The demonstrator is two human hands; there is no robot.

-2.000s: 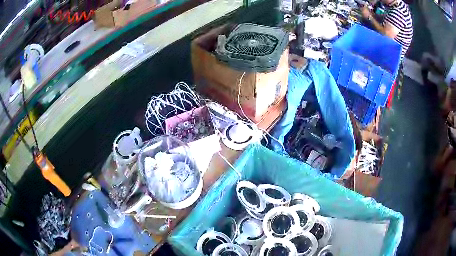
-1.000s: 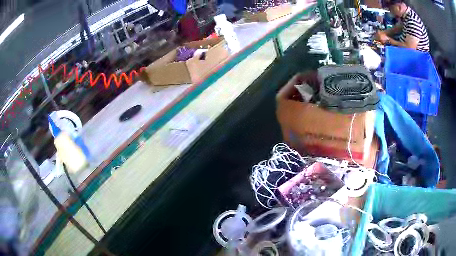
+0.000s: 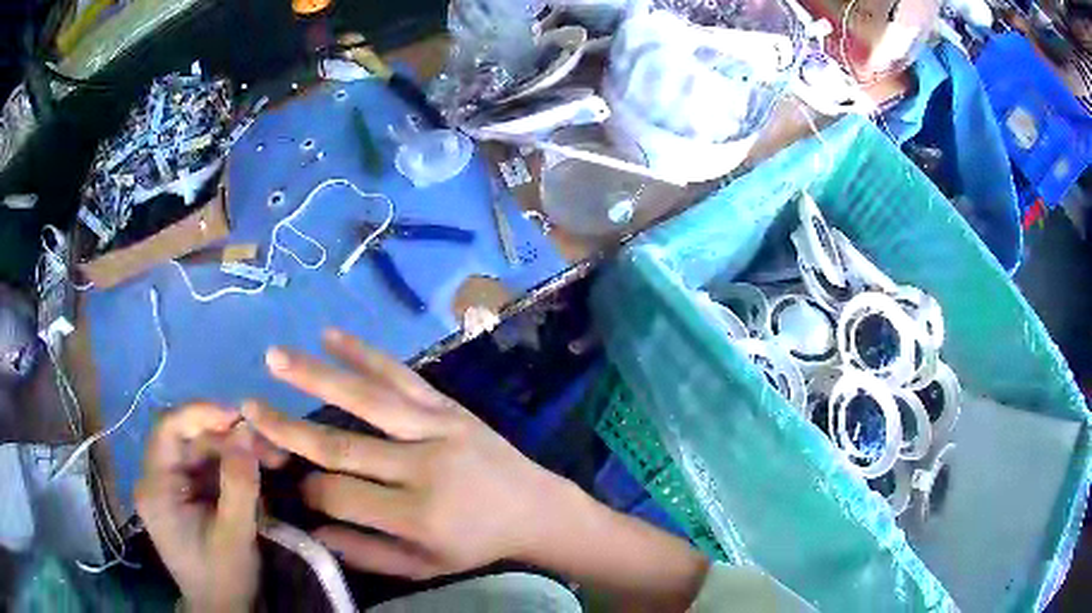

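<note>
My left hand is at the lower left, fingertips pinched together on a tiny thin end. A thick whitish cord comes out beside it and runs down. My right hand is beside it with fingers spread, one fingertip close to the pinched fingers. Blue-handled pliers lie open on the blue mat. A thin white cable lies in loops on the mat, with tweezers to the right.
A teal lined crate at right holds white rings with dark centres. A clear bag of white pieces is behind the mat. A pile of small strips is at the back left. A blue crate is at the far right.
The view has turned down and left from the conveyor and fan to the mat. Both my hands are now in the picture; they were out of it before.
</note>
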